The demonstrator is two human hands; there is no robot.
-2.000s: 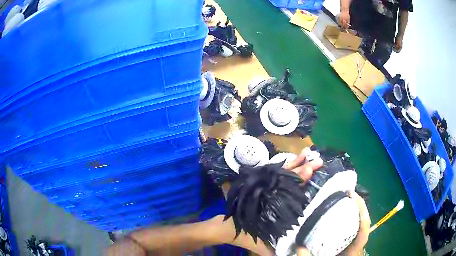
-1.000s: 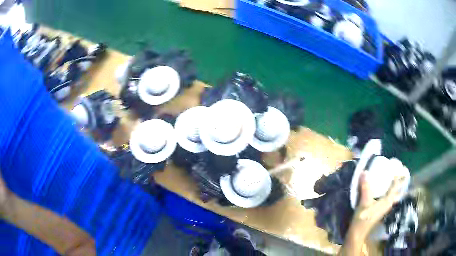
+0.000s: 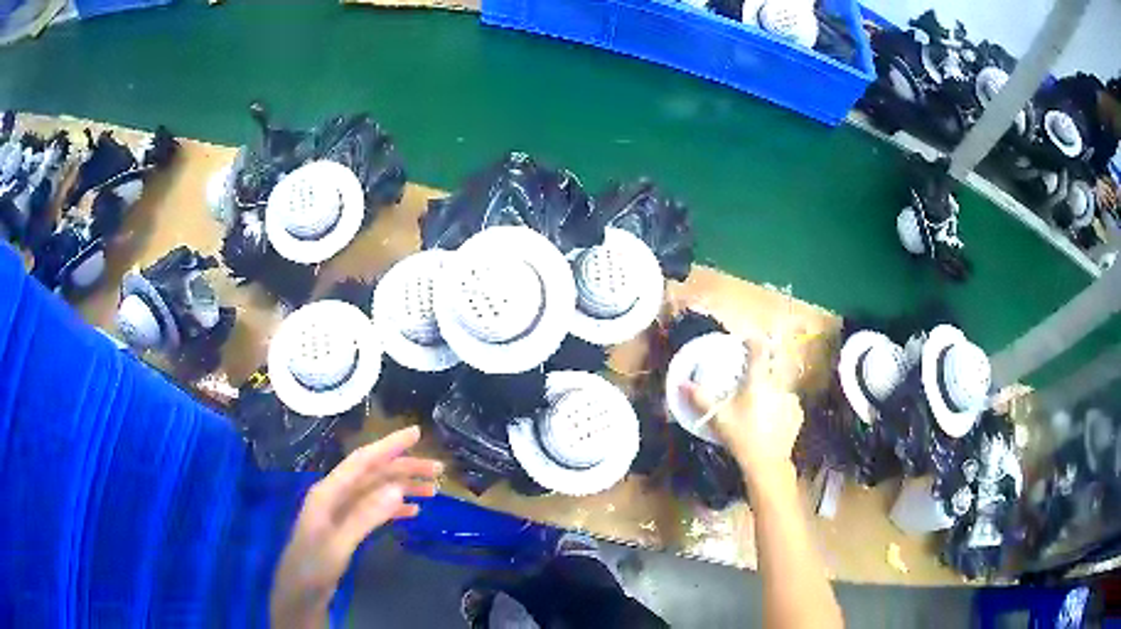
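Several black figures with white brimmed hats lie on the tan bench board. My right hand (image 3: 762, 418) is right of centre, blurred, with its thumb and fingers on the white hat of one figure (image 3: 703, 369) that is low over or on the board; the gap beneath cannot be told. My left hand (image 3: 357, 498) is at the lower left, empty, fingers apart, between the blue crate stack (image 3: 111, 455) and the bench. Left of my right hand, a cluster of figures overlaps, with one hat (image 3: 504, 299) on top. No brush can be made out clearly.
Two hatted figures (image 3: 956, 381) lie at the bench's right part. The green belt (image 3: 492, 92) runs behind, with one figure (image 3: 931, 224) on it. A blue crate (image 3: 738, 62) of figures stands beyond. Grey posts (image 3: 1020, 92) rise at the right.
The view has shifted along the bench. My right hand has moved from a figure at the right end to one nearer the middle. My left hand has come into view, open, beside the bench.
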